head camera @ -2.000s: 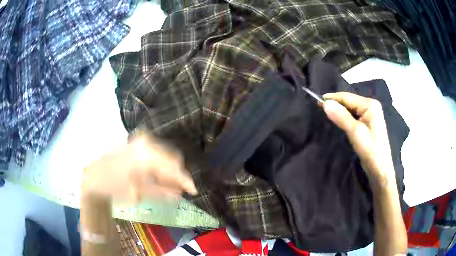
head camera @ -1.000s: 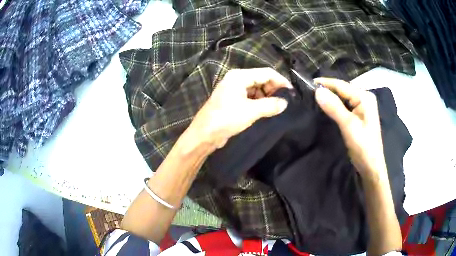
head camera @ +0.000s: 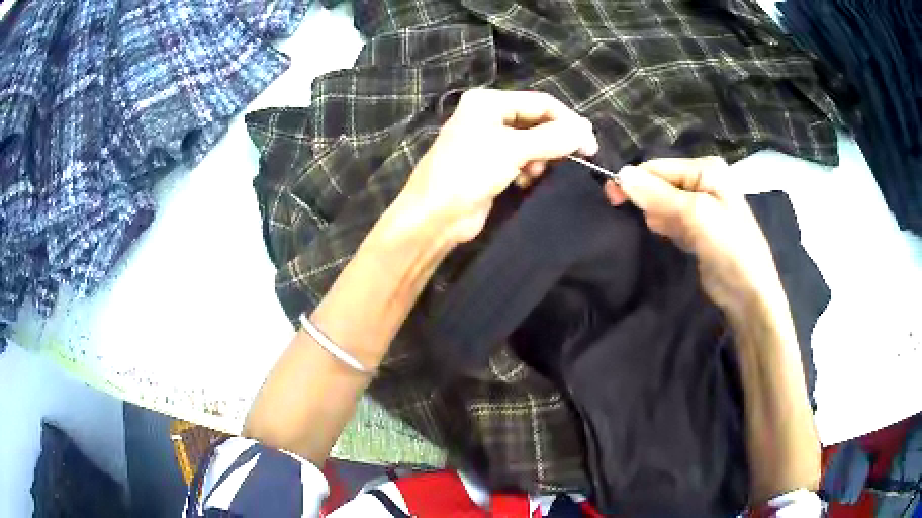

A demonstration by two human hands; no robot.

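The dark brown-olive plaid garment point(head camera: 354, 218) lies spread on the table with its charcoal-black lining point(head camera: 647, 374) turned out toward me. My right hand point(head camera: 698, 218) is closed on the thread snips point(head camera: 594, 166); only a thin silver blade shows, pointing left. My left hand point(head camera: 505, 147) is at the upper edge of the lining, with thumb and finger pinched together beside the blade tip. What it pinches is too small to tell; it may be cloth or thread. A white bracelet is on my left wrist.
A blue-white plaid pile point(head camera: 111, 132) lies at left and navy-black garments point(head camera: 869, 101) at upper right. The white table's point(head camera: 131, 354) curved rim runs below, with dark specks. Red objects point(head camera: 880, 470) are at lower right.
My left hand came in from the lower left to the lining edge, then moved slightly up to the blade tip. My right hand with the snips has shifted slightly left.
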